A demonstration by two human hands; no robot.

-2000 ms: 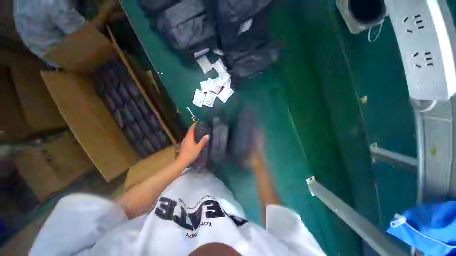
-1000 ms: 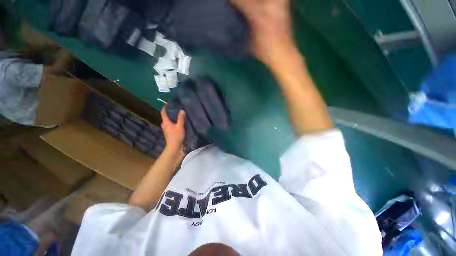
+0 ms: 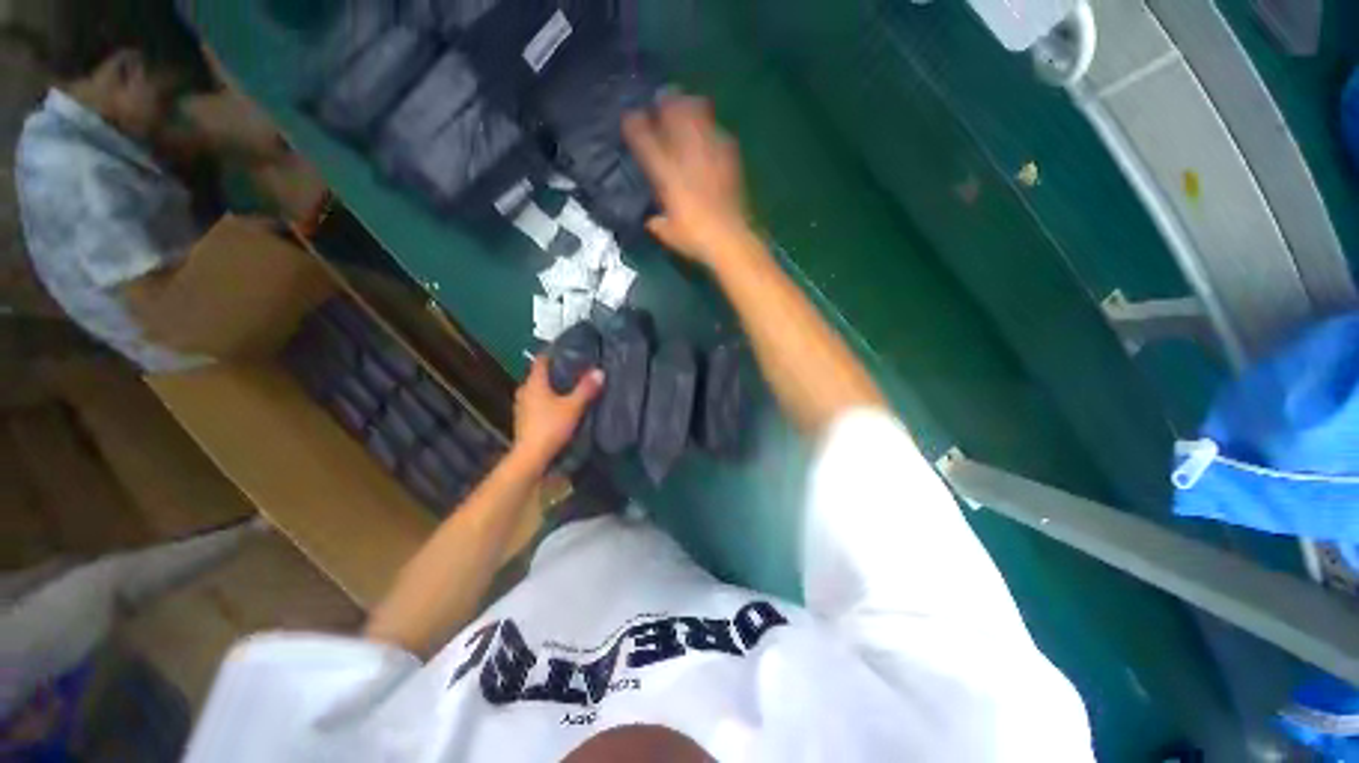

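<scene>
Several dark folded packed goods [image 3: 671,400] stand side by side in a row on the green bench top [image 3: 790,522]. My left hand [image 3: 555,410] grips the leftmost one, thumb on top. My right hand [image 3: 689,172] is at the right edge of the loose pile of dark goods [image 3: 447,112], fingers spread over a dark piece; whether it grips one is unclear. White paper slips [image 3: 581,276] lie between the pile and the row. A white label [image 3: 547,40] is on a pile piece.
An open cardboard carton [image 3: 254,462] with rows of dark goods stands left of the bench. A person [image 3: 97,224] is beyond it. A grey metal arm [image 3: 1148,552], a curved grey rail [image 3: 1177,134] and blue cloth [image 3: 1282,432] are at the right.
The row has grown from about three pieces to several. My right hand has moved from the row to the pile. My left hand stays at the row's left end. The view has shifted.
</scene>
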